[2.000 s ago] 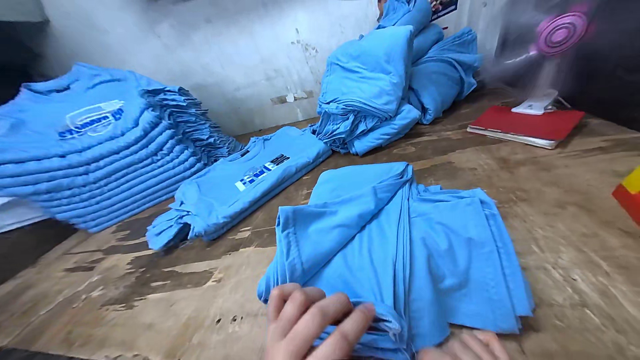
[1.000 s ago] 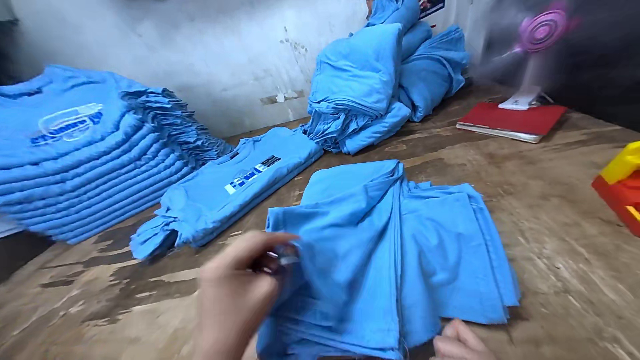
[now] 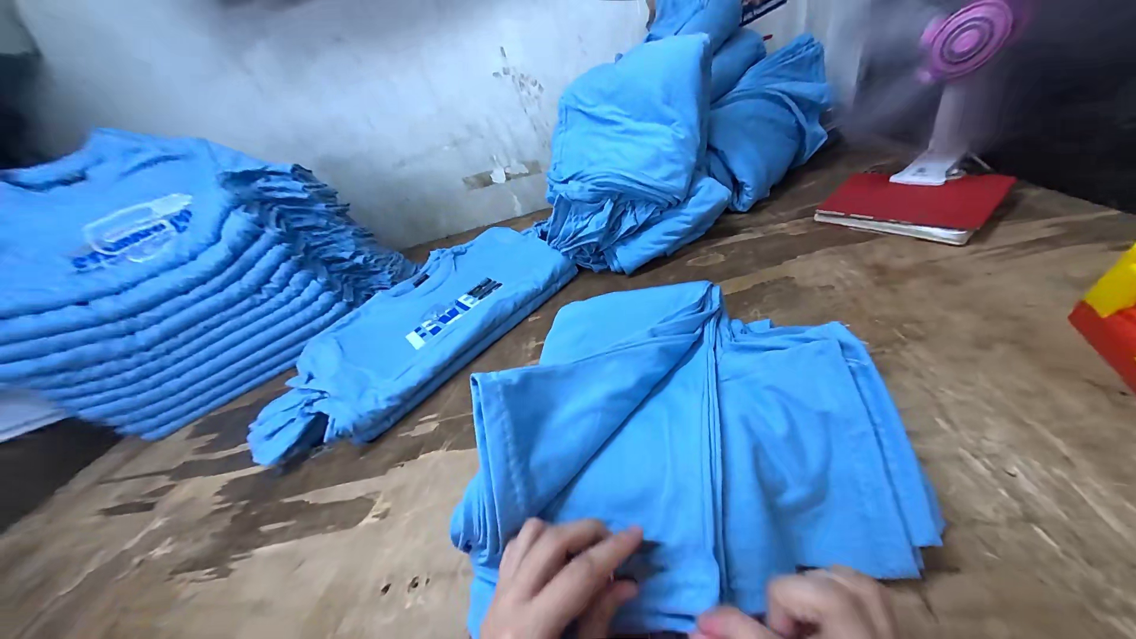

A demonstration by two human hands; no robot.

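Note:
A pile of light blue cloth pieces [image 3: 781, 444] lies in front of me on the wooden table, its layers partly folded over at the left. My left hand [image 3: 568, 577] rests on the pile's near left part, fingers bent; whether cloth is pinched between them cannot be told. At the near edge, low in view, is my right hand [image 3: 799, 608], curled at the cloth and cut off by the frame; its grip is not clear. Beyond, folded blue T-shirts [image 3: 426, 328] with a printed front lie to the left of the pile.
A tall stack of blue printed T-shirts [image 3: 160, 293] stands at the left. Bundled blue cloth [image 3: 639, 133] leans near the wall. A pink and white fan [image 3: 967, 44] stands on a red notebook [image 3: 923, 204] at the back right. A yellow and red object [image 3: 1109, 302] is at the right edge.
My left hand, raised over the cloth's left side a second ago, is now down on the pile's near part. My right hand has stayed close to the near edge.

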